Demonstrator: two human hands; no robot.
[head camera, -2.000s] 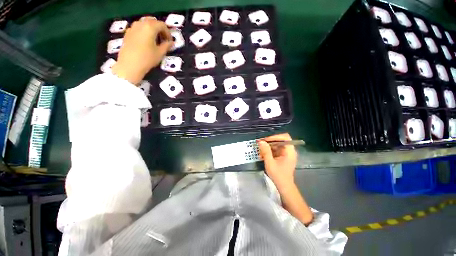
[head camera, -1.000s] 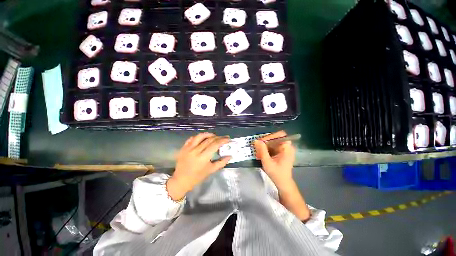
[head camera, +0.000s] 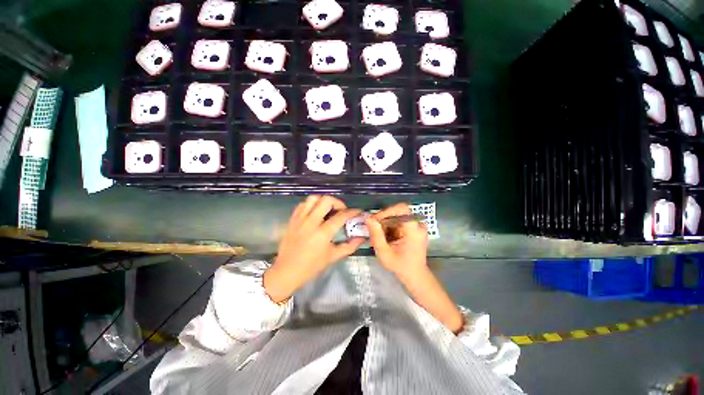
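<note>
My left hand (head camera: 313, 245) holds a small white housing (head camera: 357, 227) at the bench's front edge, its fingers around the left side. My right hand (head camera: 401, 245) touches the housing's right side with its fingertips and holds thin dark tweezers (head camera: 404, 219), partly hidden by the fingers. A dotted sticker sheet (head camera: 427, 220) shows just right of my right hand; its left part is hidden behind the hand. The black blister tray (head camera: 293, 183) lies behind my hands with white housings in its pockets; one pocket at the top has no housing.
A tall black tray stack (head camera: 575, 146) with housings in its top tray stands at the right. A pale-blue strip (head camera: 93, 139), banded dotted sheets (head camera: 35, 158) and a slotted strip (head camera: 17, 116) lie at the left. Blue bins (head camera: 590, 278) sit below the bench.
My left hand first left the tray and came to the bench edge with a housing. My right hand has since moved left onto the housing, off the sheet's right part. The view has shifted.
</note>
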